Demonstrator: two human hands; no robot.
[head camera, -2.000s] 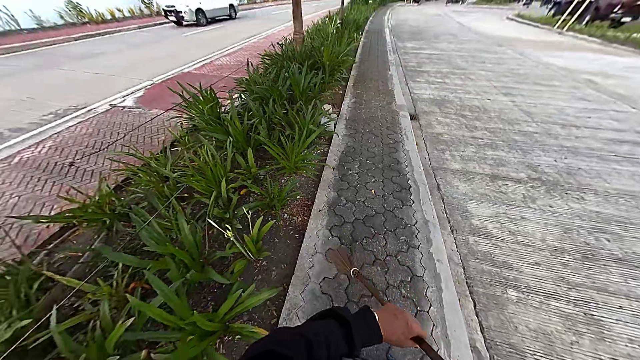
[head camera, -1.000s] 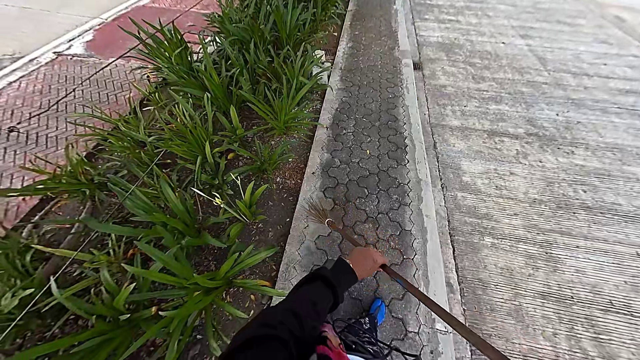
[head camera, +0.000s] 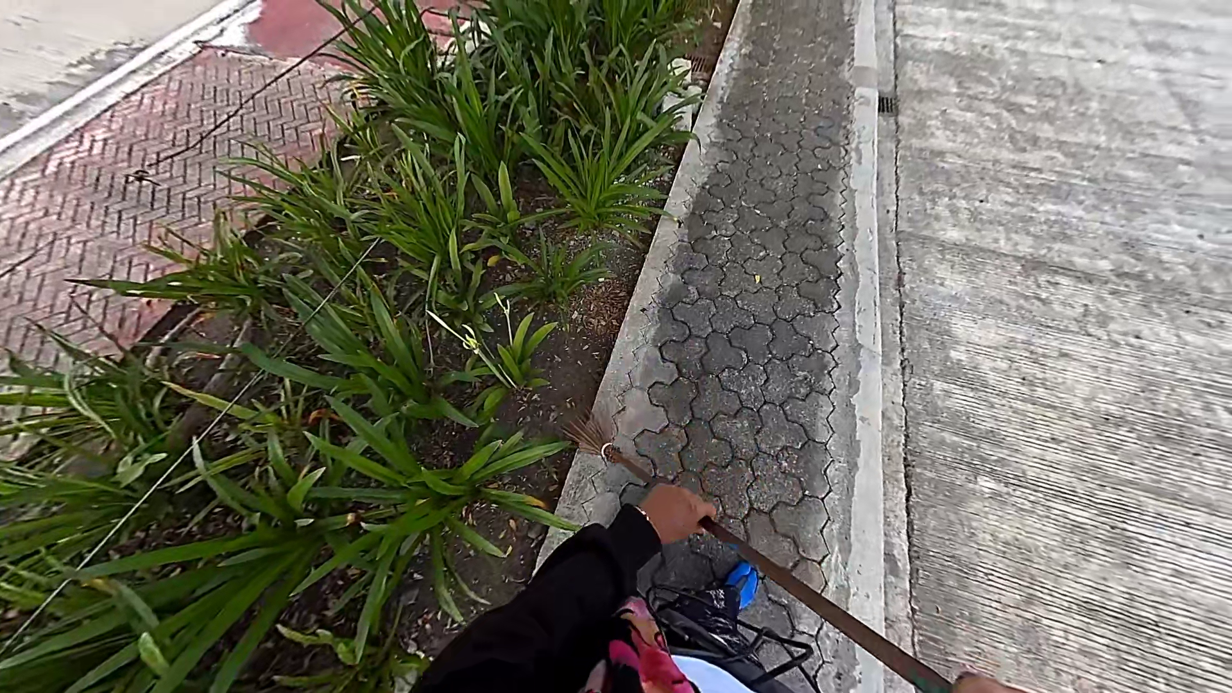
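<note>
A stick broom (head camera: 808, 595) with a long wooden handle slants across the lower part of the view. My left hand (head camera: 676, 512), in a black sleeve, is closed around the handle a short way behind the bristles. The thin bristles (head camera: 589, 435) fan out over the concrete edging beside the planting strip. At the bottom edge, my right hand (head camera: 984, 683) shows only in part, at the far end of the handle. Below the handle are a black plastic bag (head camera: 707, 611) and a blue shoe tip (head camera: 742, 583).
Interlocking pavers (head camera: 751, 318) form a narrow path between the concrete edging (head camera: 664, 250) and a pale curb (head camera: 869, 337). Leafy plants (head camera: 385, 327) fill the soil bed on the left, with a thin string (head camera: 192, 448) across it. A grooved concrete roadway (head camera: 1068, 337) lies on the right.
The broom's bristles have moved left, from the pavers to the edging by the soil. The right hand now shows at the bottom edge. The view has tilted down since the oldest frame.
</note>
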